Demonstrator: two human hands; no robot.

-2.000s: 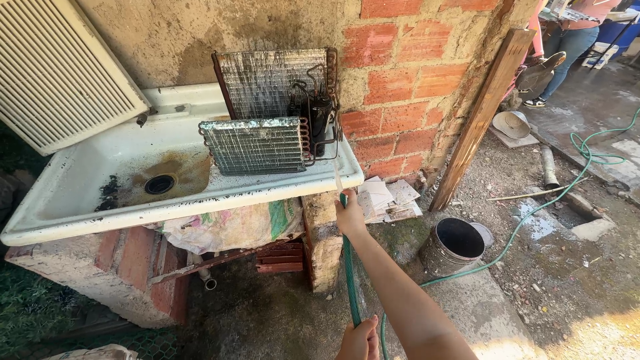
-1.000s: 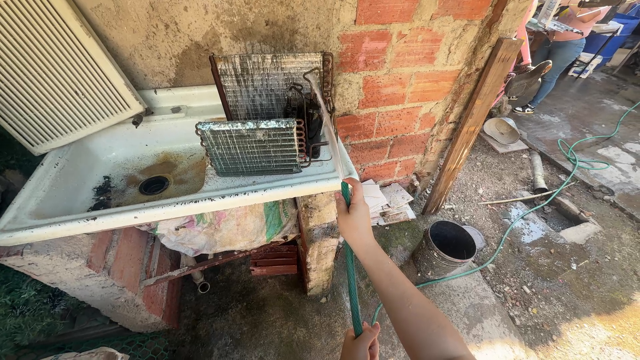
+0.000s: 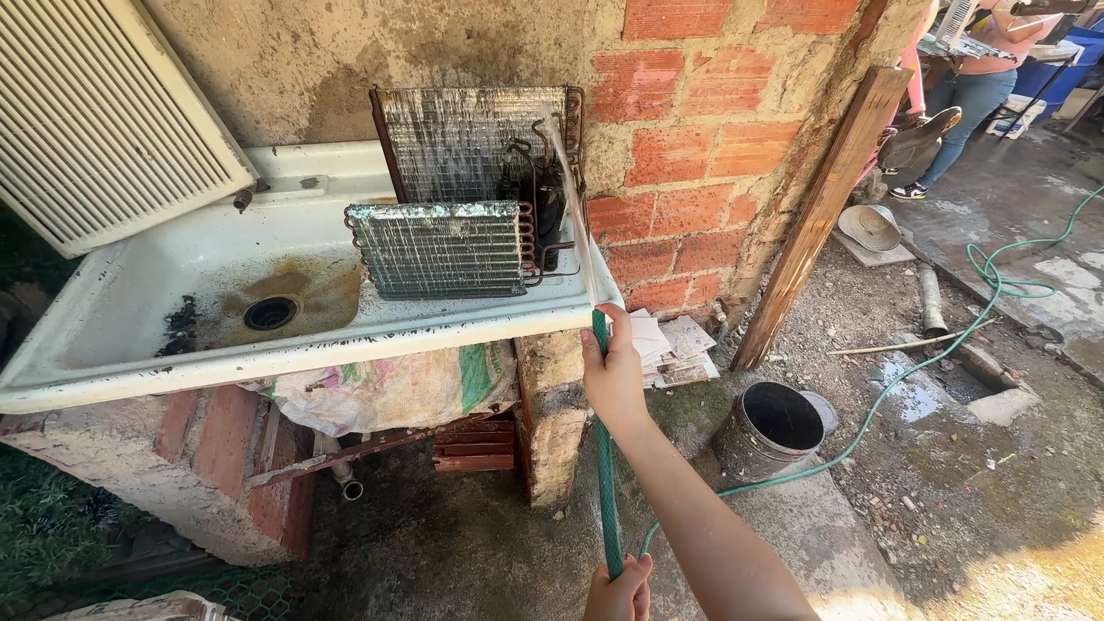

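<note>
My right hand (image 3: 614, 371) is closed around a green garden hose (image 3: 607, 483) near its outlet, beside the sink's front right corner. Lower down, my left hand (image 3: 617, 592) grips the same hose. A jet of water (image 3: 576, 207) rises from the outlet to the upper right of the rear finned coil (image 3: 466, 142), which leans upright by the wall. Ahead of it in the white sink (image 3: 259, 220) stands a smaller finned coil (image 3: 442, 250) with bent copper tubes on its right end. A black cylindrical compressor (image 3: 549, 203) sits between them, partly hidden by the water.
A cream louvred panel (image 3: 112, 112) leans over the sink's left end. At right are a wooden post (image 3: 824, 216), stacked tiles (image 3: 681, 349), a bucket (image 3: 772, 431) and the trailing hose (image 3: 888, 388). A person (image 3: 975, 103) stands in the back right.
The water jet now reaches higher, onto the rear coil's upper right; two seconds ago it showed lower, near the tubes. Both hands have kept their hold on the hose.
</note>
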